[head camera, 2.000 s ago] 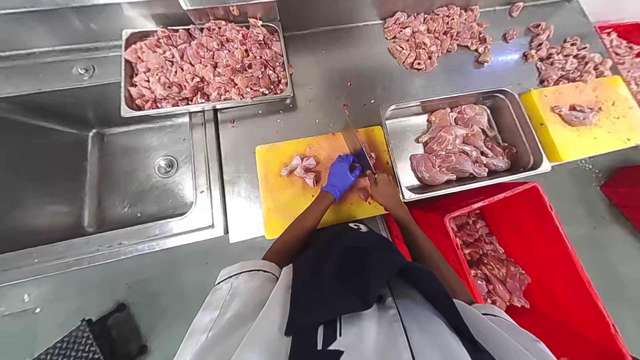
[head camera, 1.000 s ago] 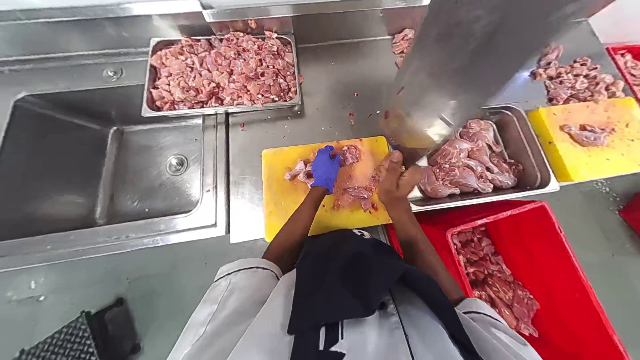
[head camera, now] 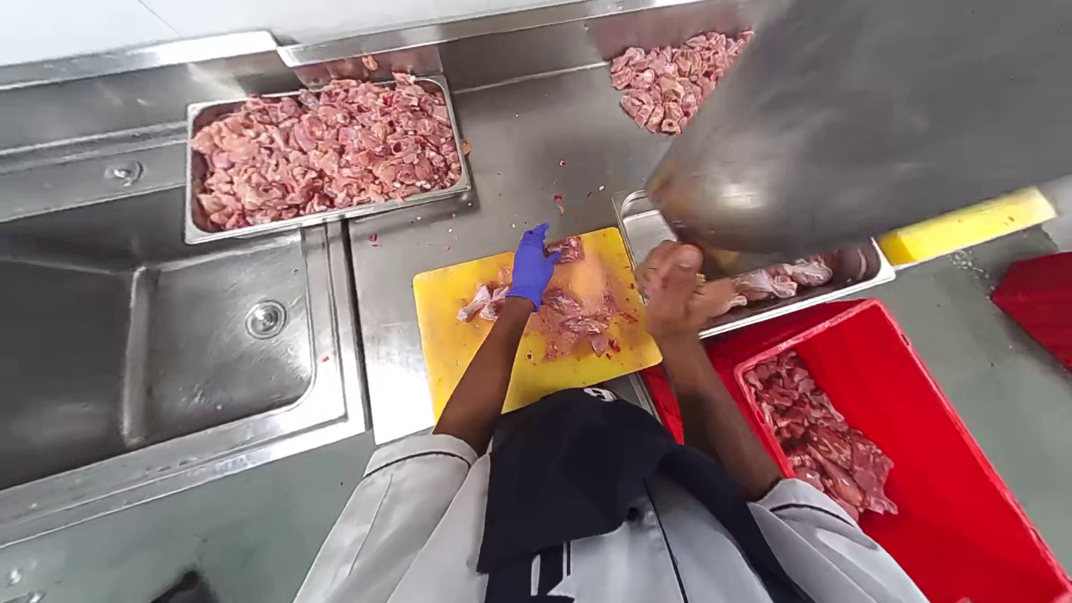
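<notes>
My left hand (head camera: 532,266), in a blue glove, is over the yellow cutting board (head camera: 456,343), its fingers by a piece of raw meat (head camera: 567,249); whether it grips the piece is not clear. More cut raw poultry (head camera: 582,318) lies in the middle of the board, and a bony piece (head camera: 483,302) lies at its left. My bare right hand (head camera: 674,289) is closed on the handle of a large cleaver, raised at the board's right edge. The cleaver's broad blade (head camera: 854,126) is blurred, close to the camera, and hides much of the upper right.
A steel tray (head camera: 331,216) heaped with cut meat stands back left, above a steel sink (head camera: 218,360). Another steel tray (head camera: 796,299) with poultry pieces is right of the board. A red crate (head camera: 930,469) holds more meat at lower right. A meat pile (head camera: 670,79) lies at the back.
Two seconds ago the blade was down on the board beside my gloved hand; now it is raised high at the right. My left hand has moved up and left from the cutting spot.
</notes>
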